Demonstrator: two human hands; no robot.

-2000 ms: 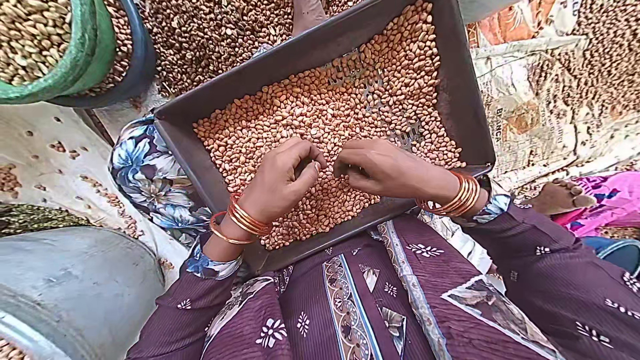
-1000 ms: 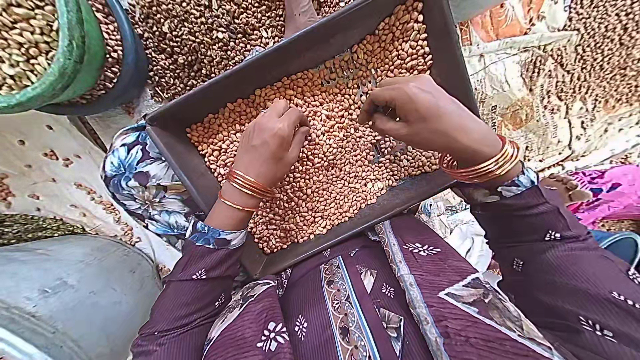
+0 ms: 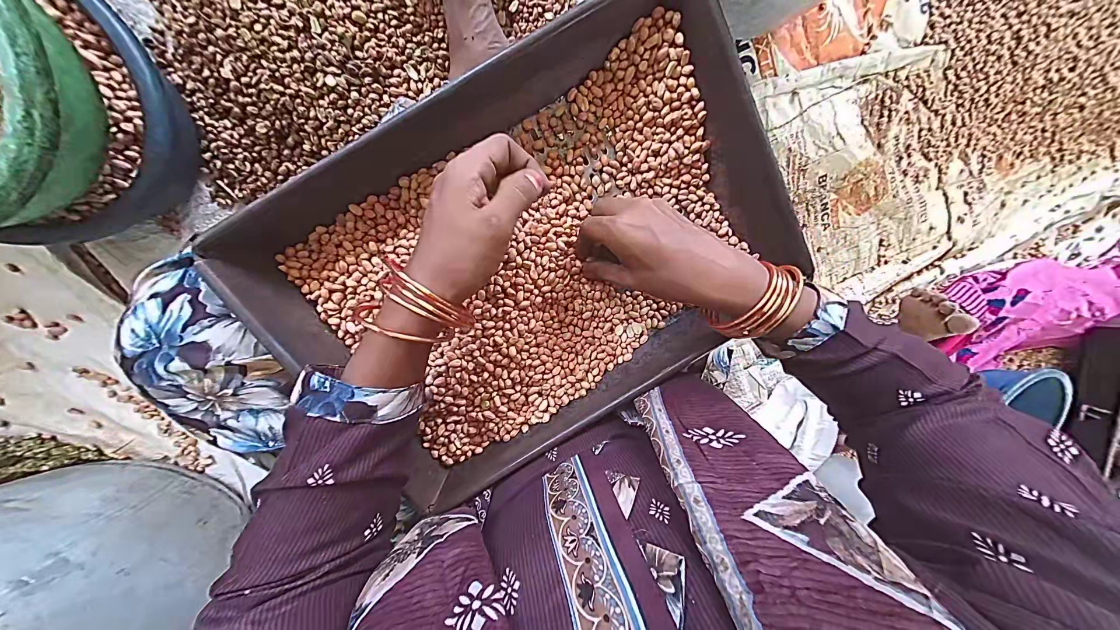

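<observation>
A dark, shallow rectangular tray (image 3: 759, 166) lies tilted across my lap, holding a spread of shelled peanuts (image 3: 534, 350), reddish tan. My left hand (image 3: 481, 214) is over the middle of the tray with thumb and forefinger pinched together; whether a nut is between them cannot be made out. To its right, my right hand (image 3: 661, 249) is low over the nuts with curled fingers, their tips partly hidden. Copper-coloured bangles circle both wrists. A bare patch of patterned tray bottom shows beyond my hands.
Green (image 3: 61, 114) and blue (image 3: 171, 157) tubs of nuts stand at the upper left. A grey metal container (image 3: 114, 542) is at the lower left. More nuts (image 3: 297, 87) cover the ground beyond the tray. Another person's foot (image 3: 936, 315) and pink cloth (image 3: 1041, 302) are at the right.
My left hand has risen from the nuts, its thumb and forefinger now pinched. My right hand, near the left one two seconds ago, moved away up the tray and has since come lower.
</observation>
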